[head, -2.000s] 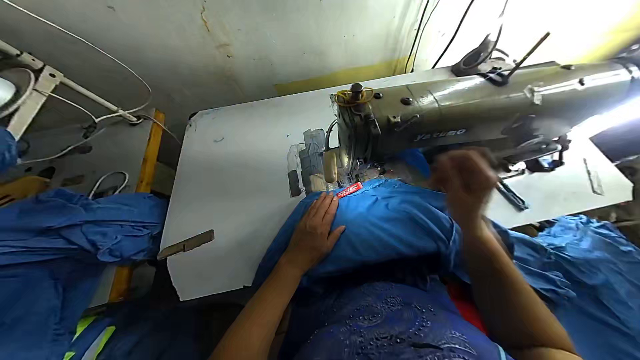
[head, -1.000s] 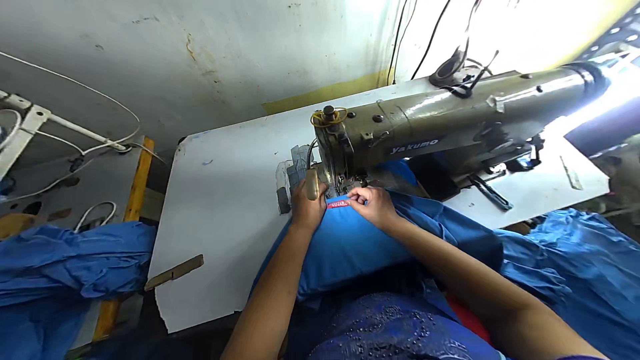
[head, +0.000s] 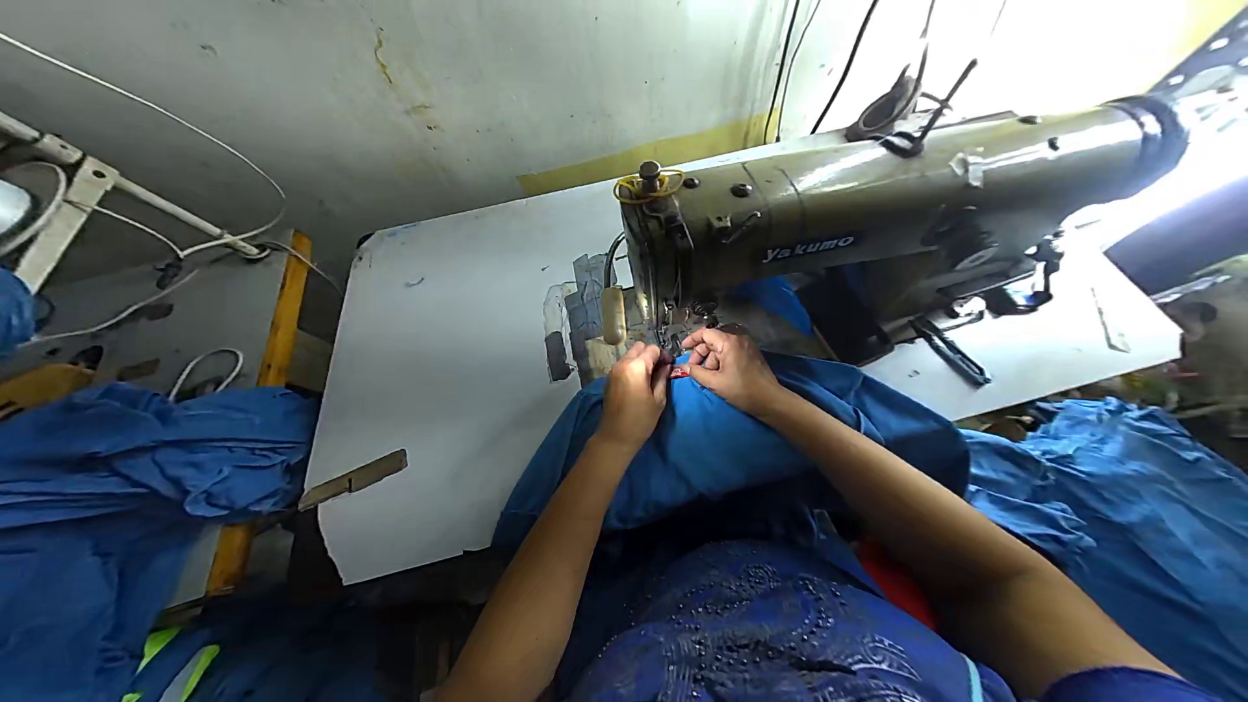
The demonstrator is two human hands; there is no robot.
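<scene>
A Yakumo sewing machine (head: 829,205) stands on a white table. Blue fabric (head: 721,439) lies over the table's front edge and my lap, its upper edge at the needle area. A small red label (head: 680,371) rests on that edge, just in front of the presser foot (head: 669,336). My left hand (head: 636,385) pinches the fabric at the label's left end. From the right, my right hand (head: 733,366) pinches fabric and label with thumb and fingers. The fingers partly cover the label and the fabric edge.
More blue fabric is heaped at the left (head: 146,458) and at the right (head: 1121,487). A pair of dark thread snips or tweezers (head: 951,351) lies under the machine arm. A brown strip (head: 356,478) crosses the white tabletop's (head: 448,331) left edge. Cables hang along the wall behind.
Two seconds ago my left hand lay flat on the fabric and my right was raised by the machine arm. Both now pinch at the label, and the left has moved slightly closer to it since one second ago.
</scene>
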